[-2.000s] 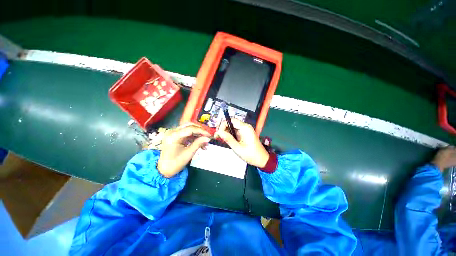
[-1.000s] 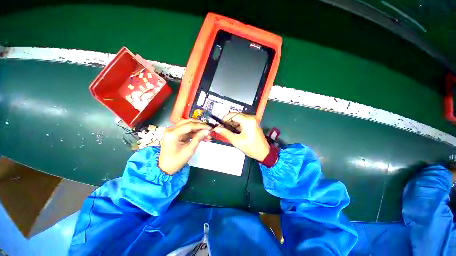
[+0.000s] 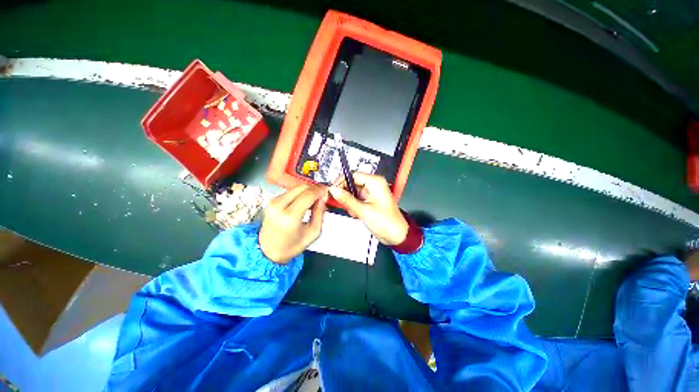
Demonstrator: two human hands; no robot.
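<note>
A black tablet unit (image 3: 371,103) lies in a red-orange carrier tray (image 3: 300,99), its silver-white board (image 3: 354,159) at the near end with a yellow-gold part (image 3: 310,167) at the left corner. My right hand (image 3: 373,208) holds a thin dark pen-like tool (image 3: 345,166), pale end pointing up over the board. My left hand (image 3: 294,222) is at the tray's near edge, thumb and fingertips pinched together close to my right fingertips. Whether a small part is between the left fingertips cannot be told.
A red parts bin (image 3: 175,121) with pale pieces stands left of the tray. A pile of cream and black bits (image 3: 236,205) lies by it. A white sheet (image 3: 342,239) lies below the tray. Another person's blue sleeve (image 3: 653,306) is at the far right.
The tool has swung from pointing left to pointing up over the board. My left hand has shifted slightly right, its fingers closer together. The view has shifted slightly.
</note>
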